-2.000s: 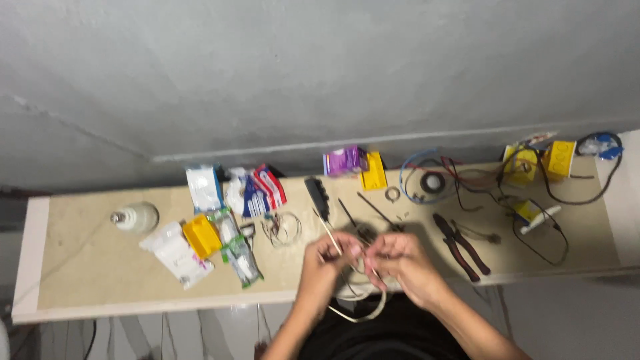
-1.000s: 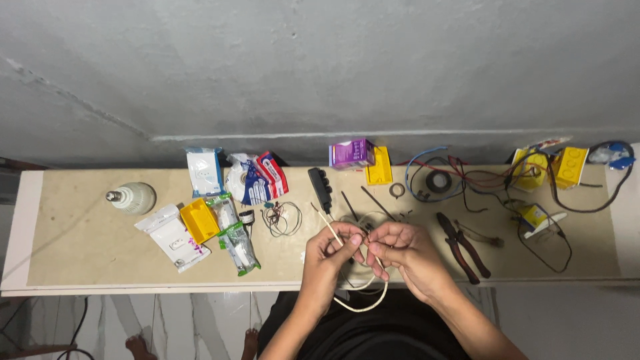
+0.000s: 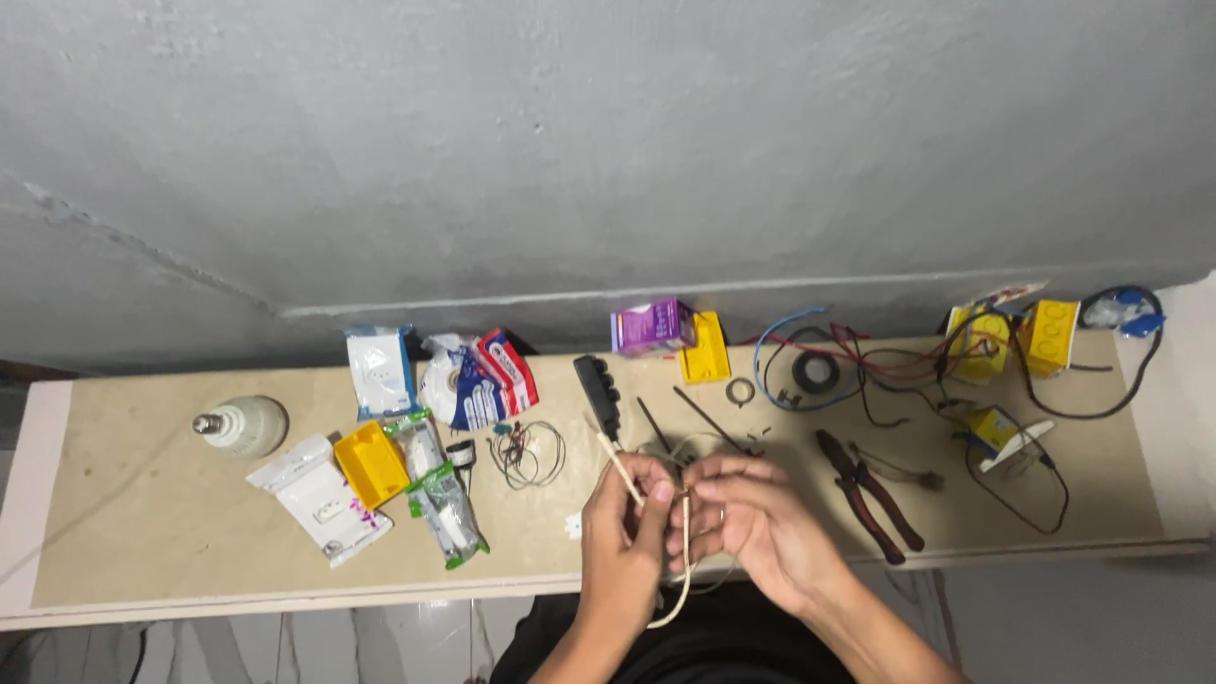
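A cream-coloured cable (image 3: 686, 560) is held between my two hands over the front edge of the table, and it loops down toward my lap. My left hand (image 3: 627, 513) pinches it between thumb and fingers, one end sticking up past the fingers. At the cable's other part, the fingertips of my right hand (image 3: 746, 513) nearly meet the left ones. Just behind the hands lies a black terminal or socket strip (image 3: 598, 391), with dark thin rods (image 3: 708, 418) beside it. Combination pliers (image 3: 866, 494) with red-black handles rest to the right. What the fingertips grip is partly hidden.
At left are a light bulb (image 3: 243, 427), a yellow plastic box (image 3: 371, 465), packaged switches (image 3: 448, 513) and a thin wire coil (image 3: 528, 455). A purple box (image 3: 654, 327) stands near the grey wall. Black tape (image 3: 815, 371), tangled wires and yellow cartons (image 3: 1049, 337) lie at right.
My right hand's fingers have shifted slightly and spread more beside the left ones. Both hands keep hold of the cream cable. The view has moved a little.
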